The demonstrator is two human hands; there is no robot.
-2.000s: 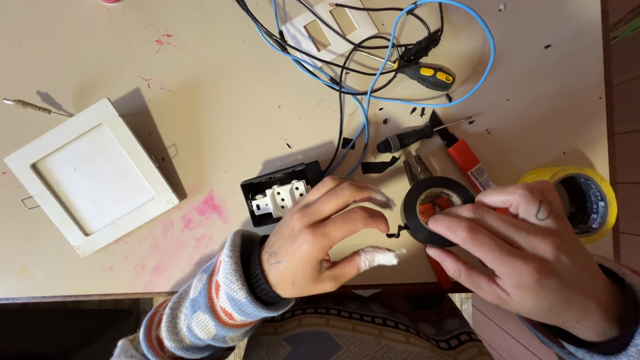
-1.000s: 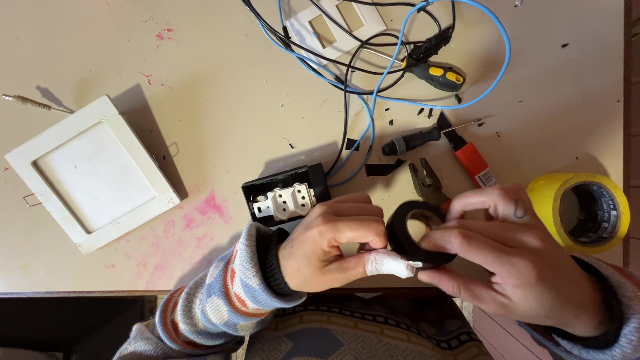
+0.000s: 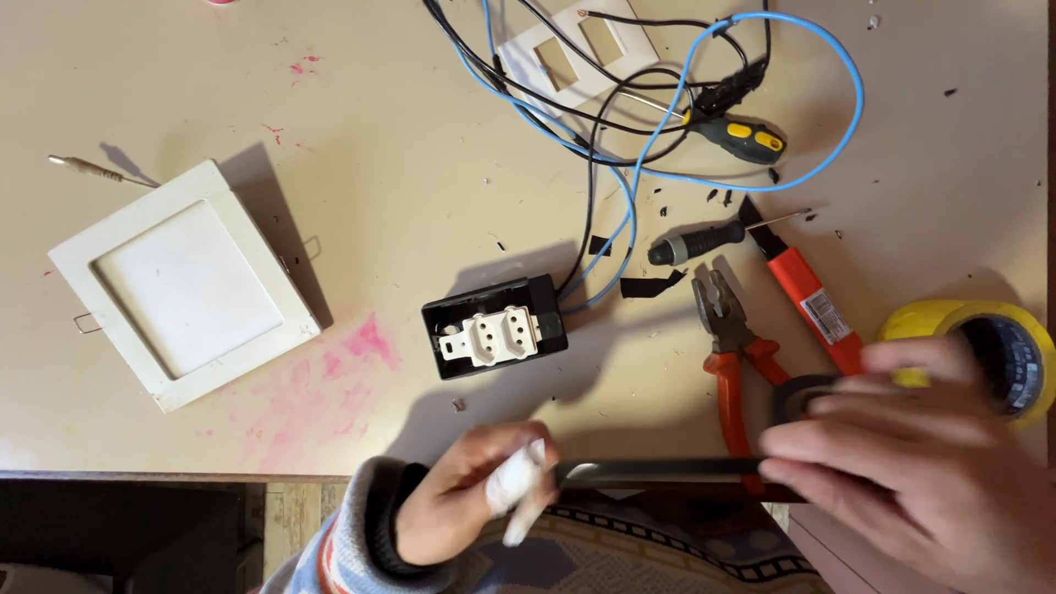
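My left hand (image 3: 470, 491), its thumb wrapped in white, pinches the end of a strip of black electrical tape (image 3: 660, 470). The strip stretches taut to my right hand (image 3: 916, 462), which is blurred and closed around the black tape roll (image 3: 796, 396), mostly hidden by the fingers. Above my left hand lies a black electrical box (image 3: 549, 318) with white socket modules (image 3: 501, 334) in it; black and blue wires (image 3: 634, 206) run out of its right end. Combination pliers (image 3: 730, 355) with red handles lie between the box and my right hand.
A square white light panel (image 3: 194, 285) lies at left. A yellow tape roll (image 3: 916, 318) and a red utility knife (image 3: 813, 301) are by my right hand. Farther up are a grey screwdriver (image 3: 701, 242), a yellow-black screwdriver (image 3: 742, 139), a white faceplate (image 3: 577, 54) and black tape scraps (image 3: 652, 285).
My hands, close together at the tape roll one second ago, have moved apart, and a length of black tape now spans between them. The pliers, partly covered before, show more fully.
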